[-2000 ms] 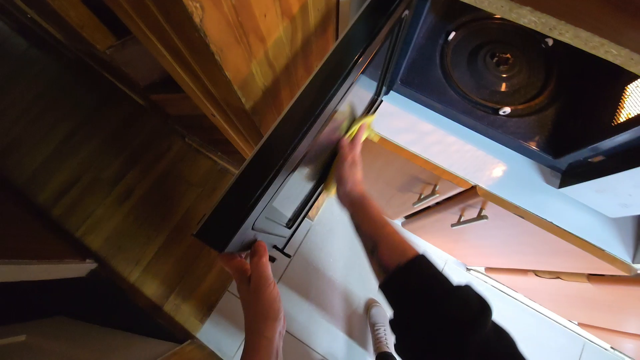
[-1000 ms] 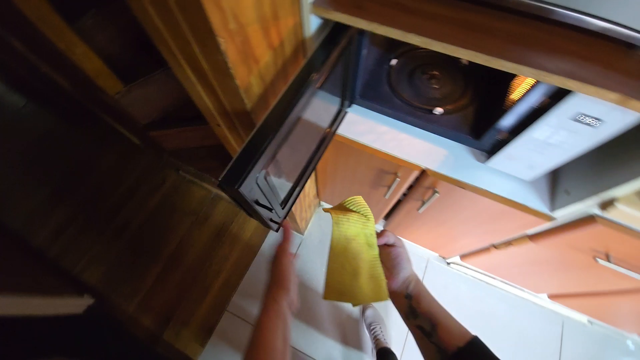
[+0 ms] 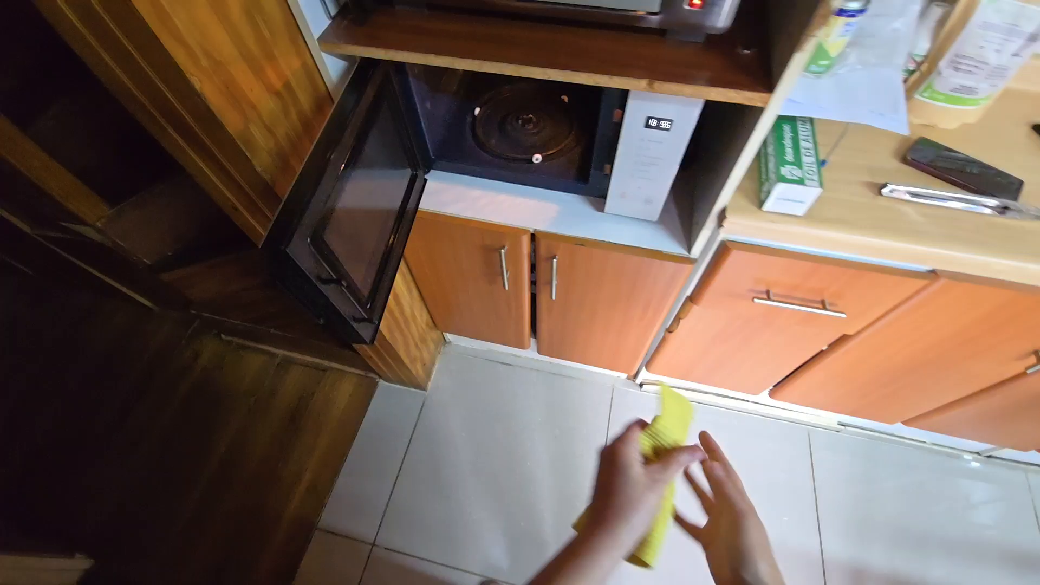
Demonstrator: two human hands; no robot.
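A yellow cleaning cloth [image 3: 673, 414] is bunched in my left hand [image 3: 630, 483], low in the view over the tiled floor. Close to the cloth's right side, my right hand [image 3: 727, 508] has its fingers apart; whether a fingertip touches the cloth is unclear. Beyond both hands stands a microwave oven [image 3: 650, 162] with a pale control panel. Its dark door [image 3: 357, 203] hangs open to the left, and the round turntable area [image 3: 526, 122] shows inside.
Wooden cabinet doors [image 3: 471, 276] lie below the microwave's shelf. A brown shelf board [image 3: 552, 53] runs above it, with another appliance on top. On the counter at right are an aluminium foil box [image 3: 790, 166], metal tongs [image 3: 946, 197] and a dark phone [image 3: 963, 168].
My right hand was wiping the door with the cloth, then held it spread out. Now the cloth is in my left hand, which has left the door. The view has swung right.
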